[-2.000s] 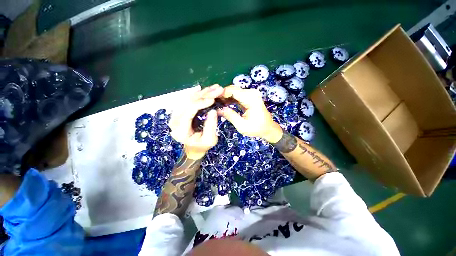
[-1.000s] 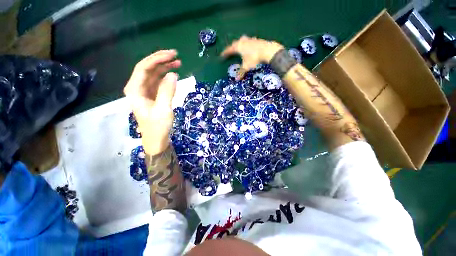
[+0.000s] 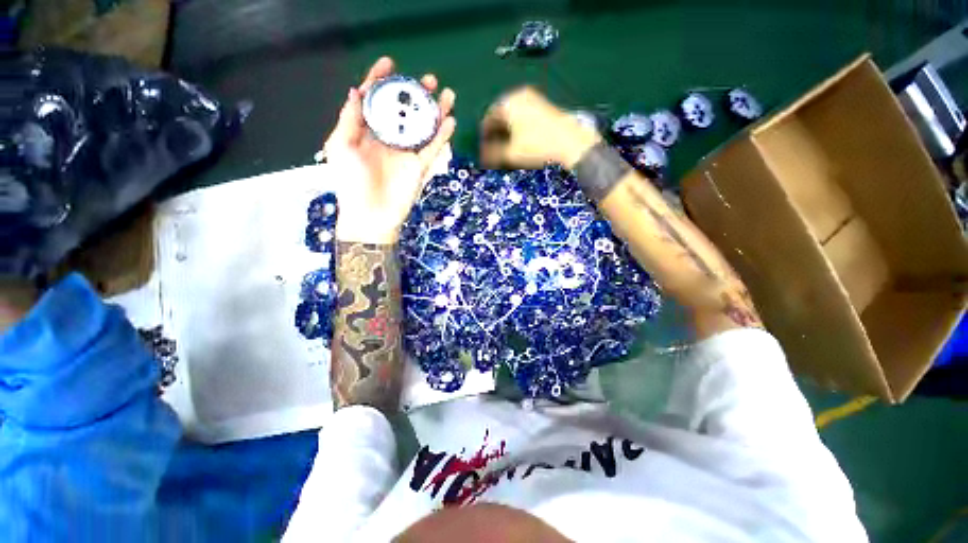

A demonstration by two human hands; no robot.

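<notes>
My left hand (image 3: 387, 143) is palm up and holds a round housing (image 3: 401, 111), its white face with dark spots upward. My right hand (image 3: 531, 129) is blurred above the upper edge of the heap of blue circuit boards (image 3: 520, 281); its fingers look curled and whether it holds anything cannot be told. White lead wires with tiny white discs tangle over the boards. A unit with a blue board and a trailing wire (image 3: 535, 38) lies on the green surface beyond my hands.
White-faced housings (image 3: 696, 109) lie right of my right hand. An open cardboard box (image 3: 833, 228) stands at the right. A shiny bag of dark housings (image 3: 101, 159) is upper left. A blue sleeve (image 3: 80, 414) is lower left, by small dark parts (image 3: 159, 355) on the white sheet (image 3: 244, 318).
My left hand, empty one second ago, now holds a white-faced housing. My right hand has moved from reaching over the housings and its fingers have drawn in.
</notes>
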